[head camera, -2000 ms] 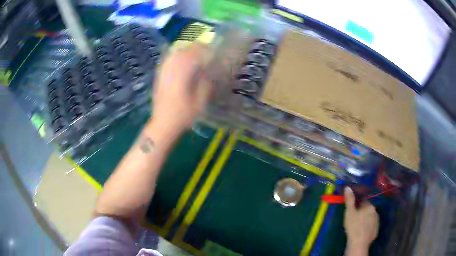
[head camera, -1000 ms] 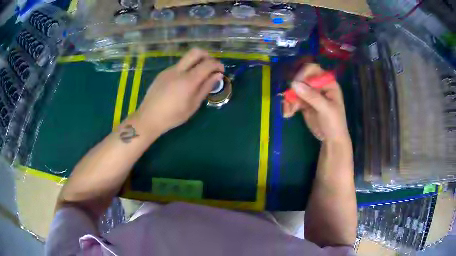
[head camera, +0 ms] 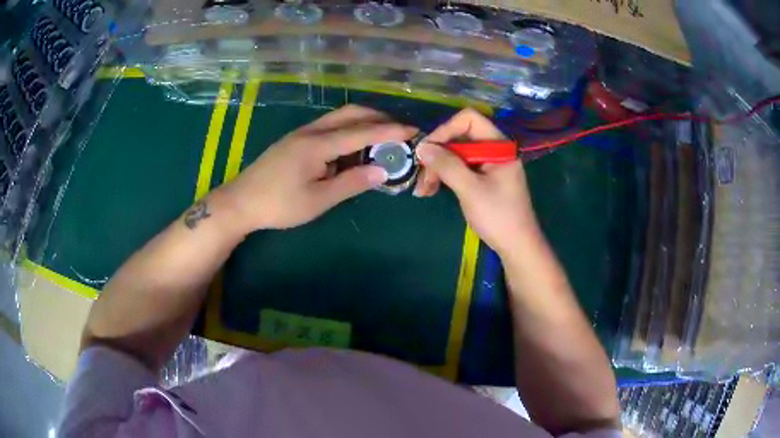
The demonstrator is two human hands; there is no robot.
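A round component (head camera: pixel 392 159) with a silver disc face and black rim is between the thumb and fingers of my left hand (head camera: pixel 312 171). Part of a brass-coloured ring (head camera: pixel 405 186) shows just under its lower edge. My right hand (head camera: pixel 479 175) holds a red test probe (head camera: pixel 484 152) at the right side of the component. The probe tip is hidden by my fingers. A red lead (head camera: pixel 599 127) runs from the probe to the right.
Clear trays with brown sheets (head camera: pixel 342 36) stand behind the green mat (head camera: pixel 342 265). Another tray stack (head camera: pixel 676 231) is at the right. A filled tray (head camera: pixel 34 77) is at the far left. A green label (head camera: pixel 304 328) lies at the front edge. Yellow tape marks the mat.
My right hand has moved left with the red probe, up to the component. My left hand is slightly further right, with the component now showing between its fingers.
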